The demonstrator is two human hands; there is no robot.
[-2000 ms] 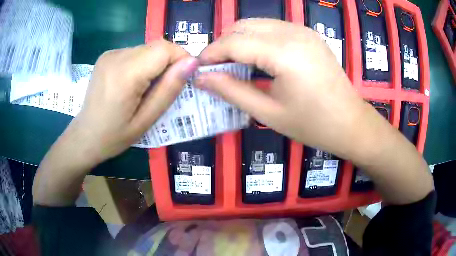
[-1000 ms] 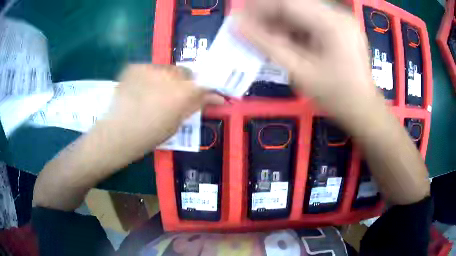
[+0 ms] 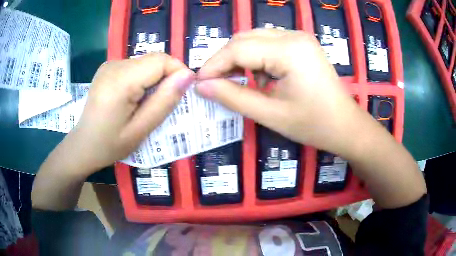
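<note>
My left hand and my right hand meet fingertip to fingertip over the foam tray. Between them they pinch the top edge of a label strip with black barcodes, which hangs over the tray's middle. The strip trails left past my left wrist. The red foam tray holds two rows of open black phones. White labels show on the phones' lower backs, with small silver slots above them. The strip and my hands hide parts of several phones.
More of the printed strip lies folded and curled on the green bench at the left. Another red tray with phones stands at the far right. The wearer's patterned clothing is below the tray's near edge.
My right hand has come down from the upper row to meet my left hand at the strip. The strip is spread between them again. The tray appears further left in view.
</note>
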